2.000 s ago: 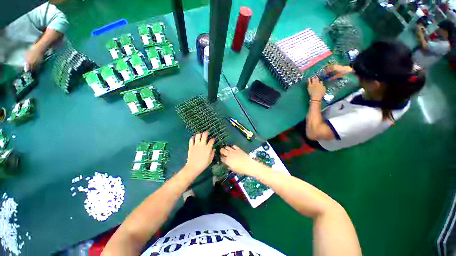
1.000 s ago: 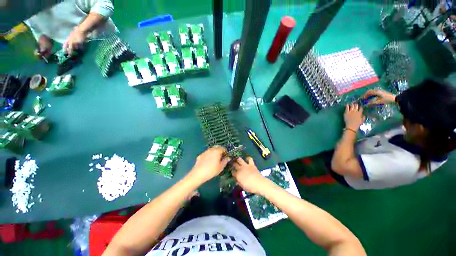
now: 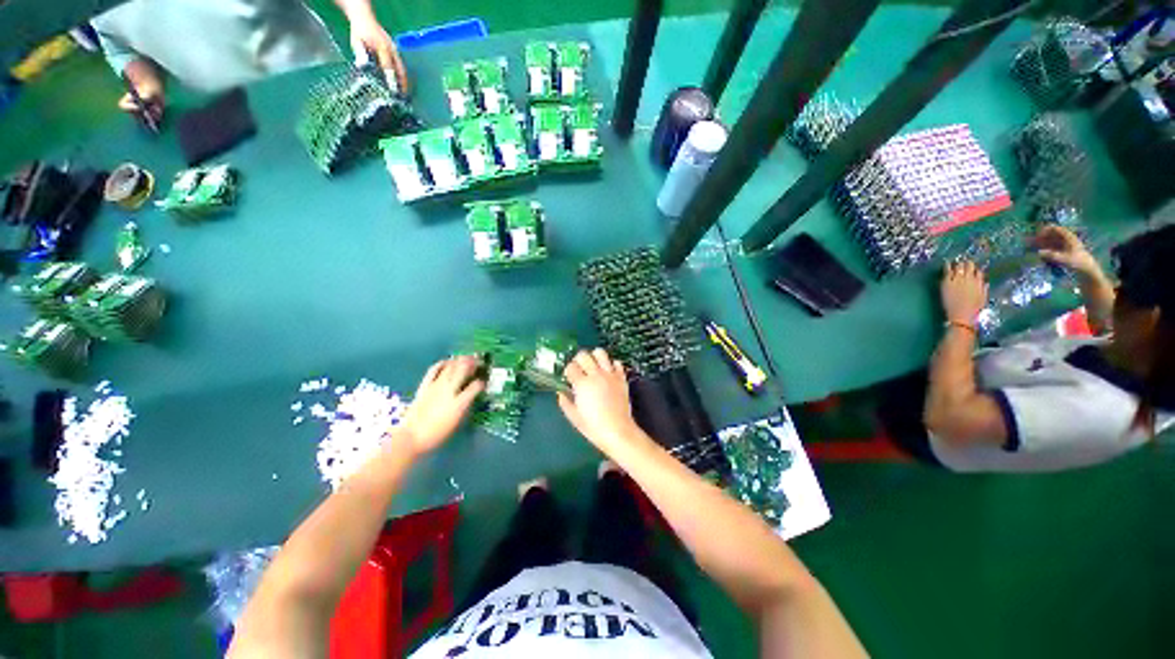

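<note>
My left hand [image 3: 445, 404] has its fingers on the left side of a green board stack [image 3: 503, 399] with white parts, on the bench in front of me. My right hand [image 3: 599, 397] holds a small green circuit board [image 3: 552, 362] at the stack's right side. My fingers partly hide the stack and board. To the right, dense rows of bare boards [image 3: 638, 309] stand at the far part of a black slotted rack [image 3: 675, 415]. The near part of the rack shows black, without boards.
White small parts [image 3: 361, 433] lie left of my left hand. A yellow-black cutter [image 3: 736, 357] lies right of the rack. A white tray [image 3: 808, 496] overlaps the bench's front edge. Dark posts [image 3: 777, 113] rise beyond the rack. A red stool [image 3: 410, 566] is below; workers sit across and right.
Both hands have moved left from the bare boards to the board stack. My right hand now holds a board there. The near part of the rack is now uncovered. The view has shifted.
</note>
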